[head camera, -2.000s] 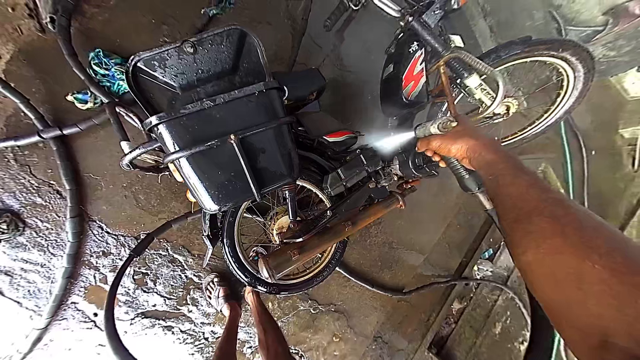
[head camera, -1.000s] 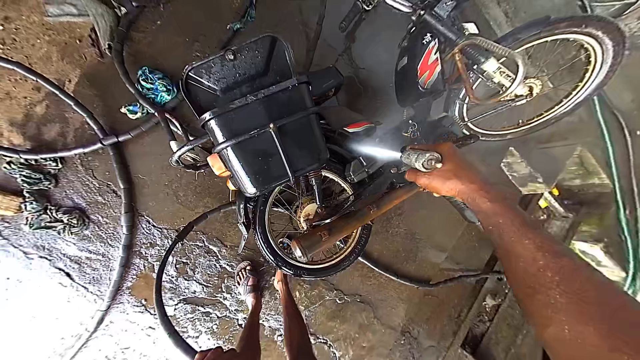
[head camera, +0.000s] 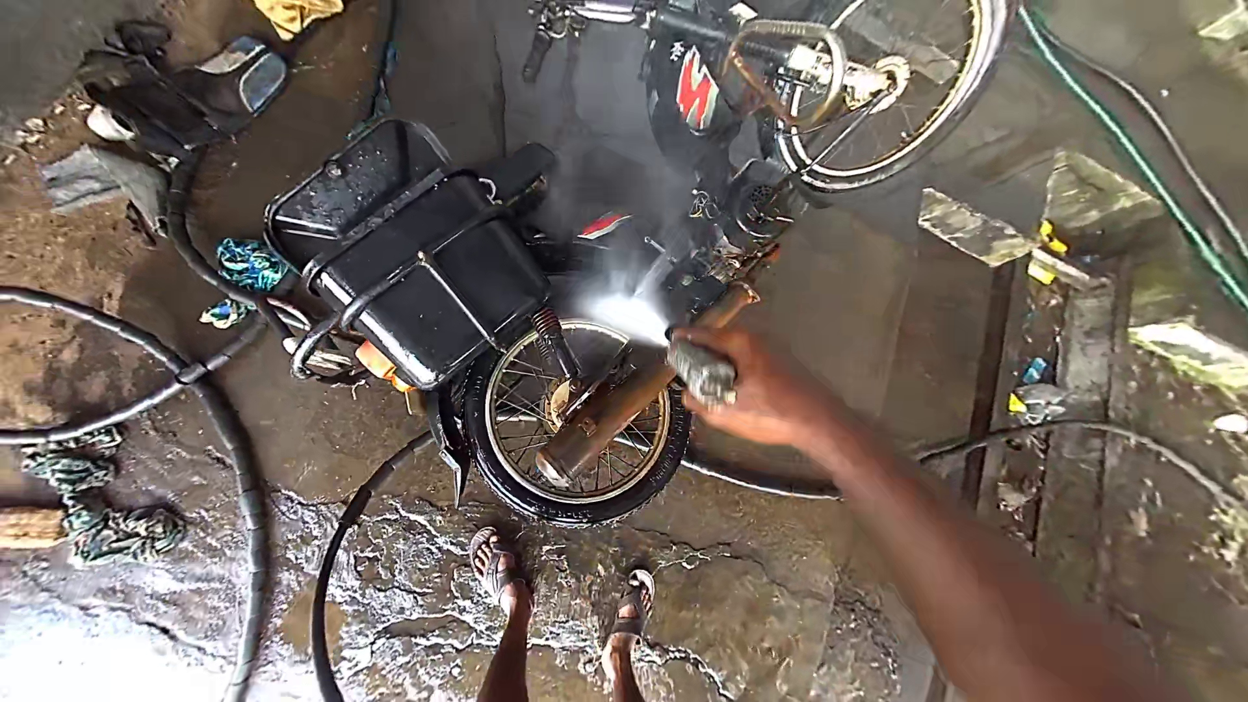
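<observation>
My right hand (head camera: 760, 385) grips a spray gun (head camera: 704, 369), which throws a white jet of water up and to the left at the side of a motorcycle, between its engine and rear wheel. The motorcycle's rear wheel (head camera: 502, 429) and rusty exhaust muffler (head camera: 609, 419) are just left of and below the gun. A wet black plastic box (head camera: 439, 283) in a metal rack sits over the rear. The black fuel tank (head camera: 687, 97) bears a red and white mark, and the front wheel (head camera: 897, 161) is at the top right. My left hand is out of view.
Black hoses (head camera: 249, 487) loop over the wet ground at the left; another runs behind the rear wheel. Blue netting (head camera: 252, 265) and dark green netting (head camera: 127, 531) lie there too. A slatted drain channel (head camera: 1068, 487) and a green hose (head camera: 1131, 146) are at the right. My sandalled feet stand on cracked concrete.
My right hand has moved with the spray gun from near the engine towards the rear wheel. The jet has shifted rearward. My feet now stand apart, and the view has shifted.
</observation>
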